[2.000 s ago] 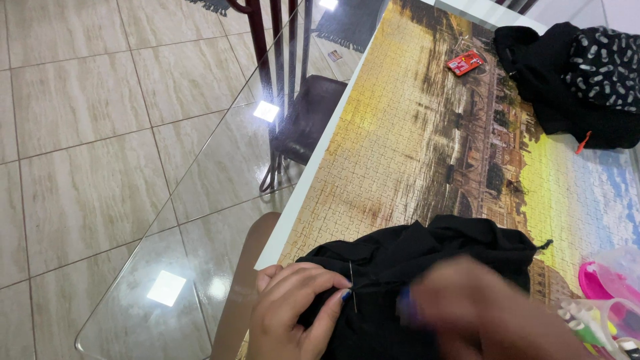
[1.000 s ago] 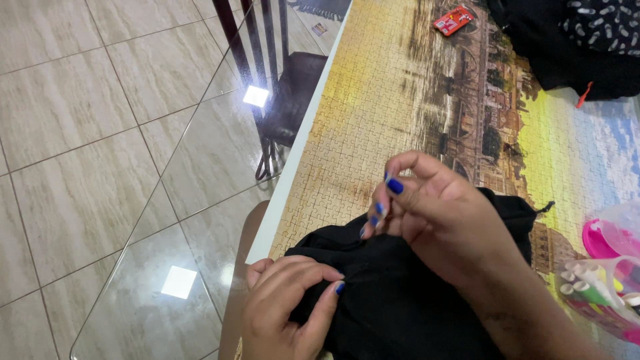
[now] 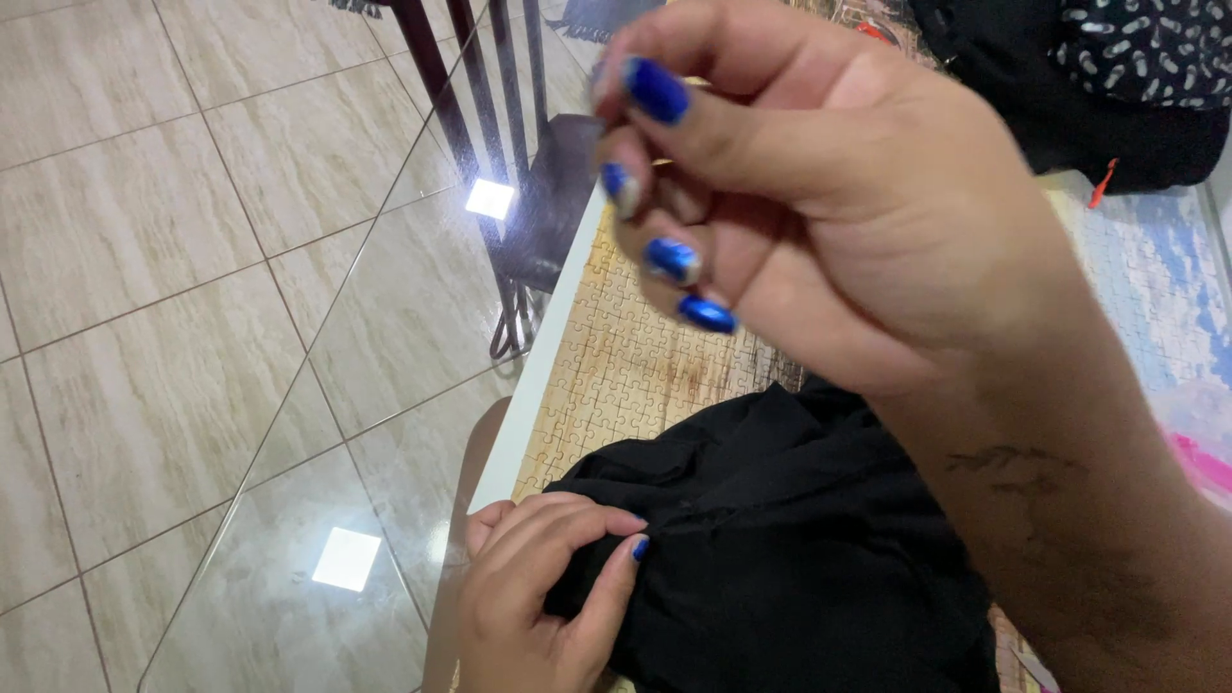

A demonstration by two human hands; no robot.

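Black fabric [image 3: 808, 539] lies bunched at the lower middle, on top of a jigsaw puzzle [image 3: 626, 366]. My left hand [image 3: 553, 587] pinches the cloth's left part between thumb and index finger. High above the cloth, close to the camera, is my right hand [image 3: 799, 192], its thumb and index fingertips pressed together and the other fingers curled. Whether a needle or thread sits in that pinch cannot be told; none shows clearly there.
The puzzle lies on a glass table [image 3: 279, 539] with a pale edge strip. Beyond the glass is a dark chair [image 3: 558, 212]. Black patterned fabric [image 3: 1145, 58] with an orange-red tag [image 3: 1104, 183] lies at the upper right. A pink-edged container [image 3: 1198, 462] is partly visible at the right edge.
My right hand has risen from the black cloth toward the camera. My left hand keeps its pinch on the fabric. Two seconds ago a thin needle-like item showed at the left fingertips.
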